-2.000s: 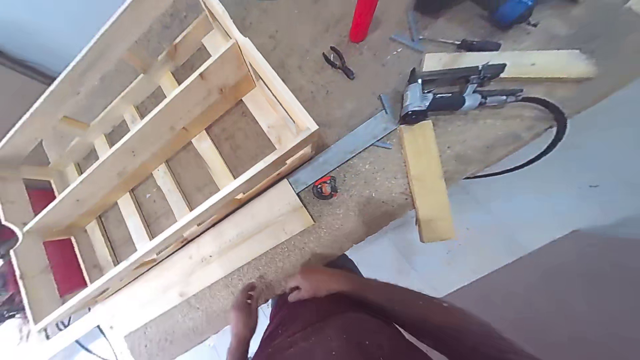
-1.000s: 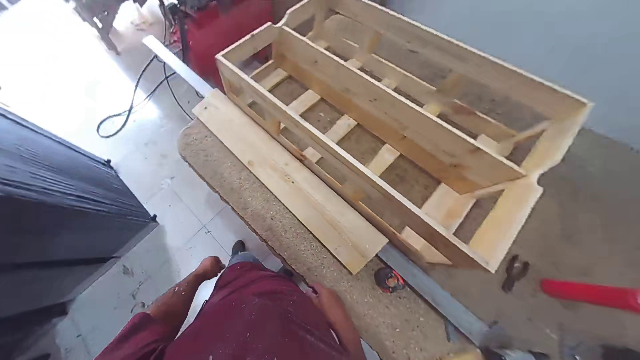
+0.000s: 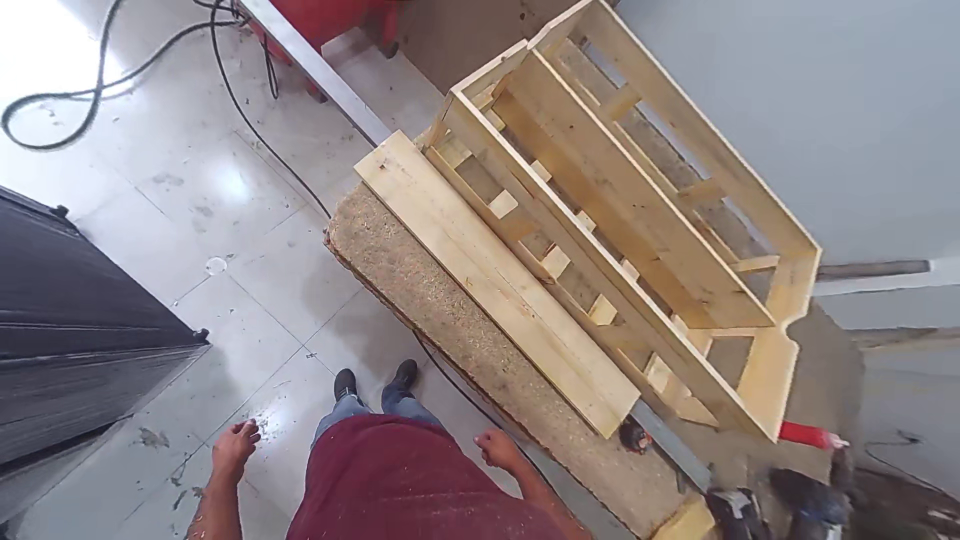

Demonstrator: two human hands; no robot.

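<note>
My left hand point(image 3: 235, 448) hangs over the tiled floor with its fingers loosely curled and nothing seen in it. My right hand point(image 3: 498, 450) is beside the near edge of the particleboard worktop point(image 3: 420, 277), fingers curled, with nothing visible in it. Along the worktop lies a flat wooden board point(image 3: 495, 277). Behind it stands a wooden frame point(image 3: 637, 277) with long rails and short slats. A tape measure point(image 3: 634, 436) sits by the board's lower right end, next to a metal straightedge point(image 3: 675, 446).
A dark cabinet point(image 3: 82, 330) stands on the left. A black cable point(image 3: 255, 131) runs over the floor near a red machine point(image 3: 322, 22). A long metal bar point(image 3: 315, 71) sticks out past the worktop. The nail gun point(image 3: 739, 514) is at the lower right, partly cut off.
The view has swung strongly toward the worktop's far end and the floor. My hands, close together in front of my shirt two seconds ago, are now apart at my sides.
</note>
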